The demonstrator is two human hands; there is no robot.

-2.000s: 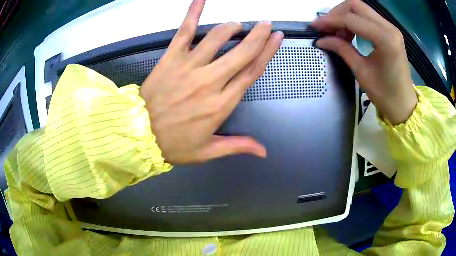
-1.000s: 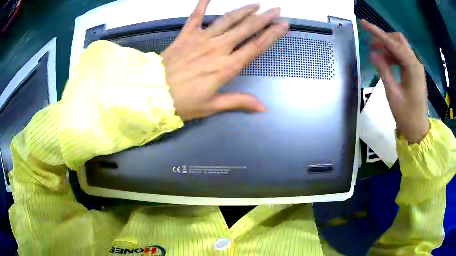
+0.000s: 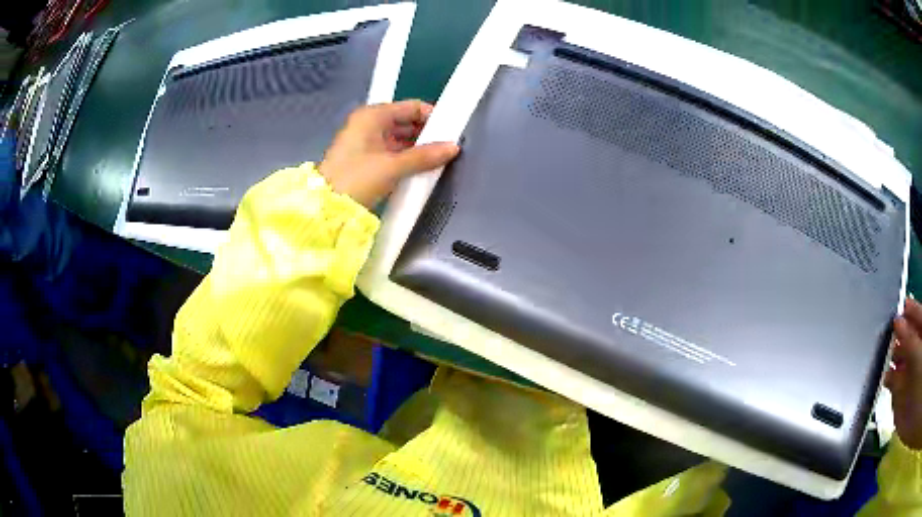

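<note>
The laptop bottom cover [image 3: 617, 232] lies outer face up on a white foam sheet [image 3: 596, 399], tilted across the view. Black short rubber feet show near its front corners, and a long black rubber foot strip [image 3: 728, 126] runs beside the perforated vent band. My left hand [image 3: 389, 151] grips the left edge of cover and sheet, thumb on top; its fingers beneath are partly hidden. My right hand [image 3: 909, 374] is at the right edge, cut off by the picture's rim, with fingertips against the cover's edge.
A second bottom cover [image 3: 258, 131] lies on its own white sheet to the left on the green mat [image 3: 460, 50]. Several thin panels or sheets [image 3: 66, 106] stand at the far left. Below the bench edge are blue bins and small white labels [image 3: 324, 392].
My left hand has left the long strip and now holds the cover's left edge. My right hand has moved down to its right edge. The cover appears turned, and the second cover shows more fully.
</note>
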